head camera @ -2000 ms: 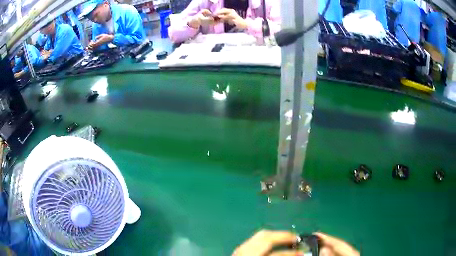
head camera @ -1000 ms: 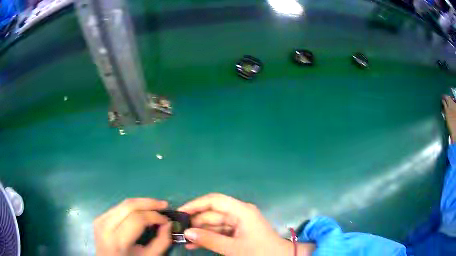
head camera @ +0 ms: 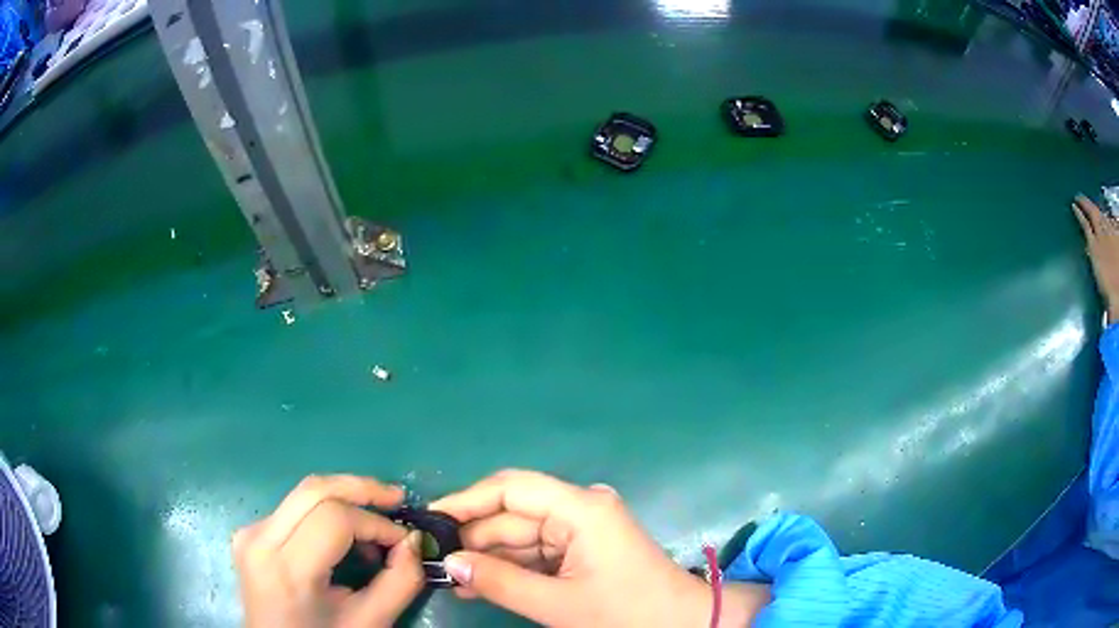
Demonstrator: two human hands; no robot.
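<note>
A small black housing (head camera: 434,535) with a gold-toned inside and a silvery edge is held in the fingertips of both hands, low in the view. My left hand (head camera: 322,555) grips its left side, and part of the housing is hidden behind the fingers. My right hand (head camera: 546,546) grips its right side, with the thumb at the silvery lower edge. Both hands are bare. Similar black housings lie spaced out on the green surface (head camera: 589,356) farther off, the nearest one (head camera: 625,144) at the upper middle.
A grey metal post (head camera: 264,135) with a bolted bracket stands at upper left. Small pale scraps, one of them here (head camera: 382,373), lie near its foot. A fan edge (head camera: 22,546) shows at lower left. Another person's hand (head camera: 1101,252) and blue sleeve are at the right edge.
The view has swung down and to the right, so the far workers have mostly left it and both hands now show more fully. The housing is still held between both hands.
</note>
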